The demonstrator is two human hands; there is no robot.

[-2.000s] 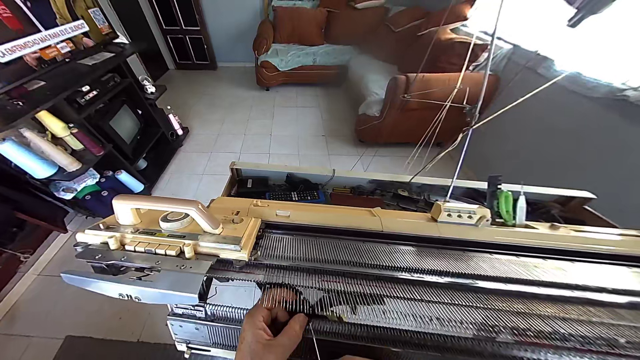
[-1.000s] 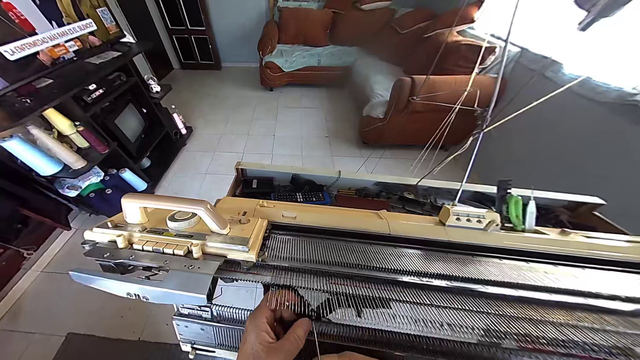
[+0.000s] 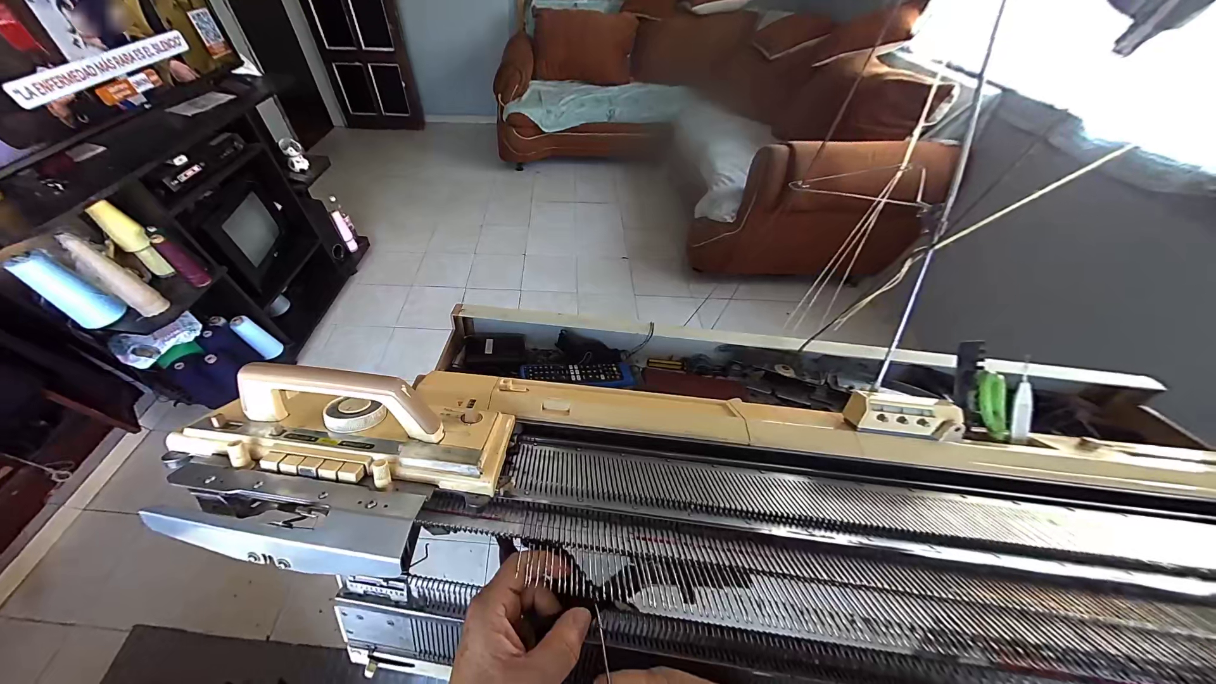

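Note:
A double-bed knitting machine (image 3: 760, 480) spans the view, its cream carriage (image 3: 356, 427) at the left end. My left hand (image 3: 522, 627) is at the lower needle bed, near the left end, with fingers bent among the needles and dark knitting or yarn; what its fingertips hold cannot be made out. Just to the right stands a thin metal rod or tool (image 3: 601, 641). Only a small part of my right hand (image 3: 660, 675) shows at the bottom edge, near the rod's lower end; its fingers are mostly hidden.
Behind the machine is a long tray (image 3: 570, 323) with a remote control (image 3: 575, 372) and tools. A yarn mast (image 3: 940, 218) with strands rises at right. Yarn cones (image 3: 66, 290) lie on a black shelf at left. Brown sofas (image 3: 826, 209) stand beyond.

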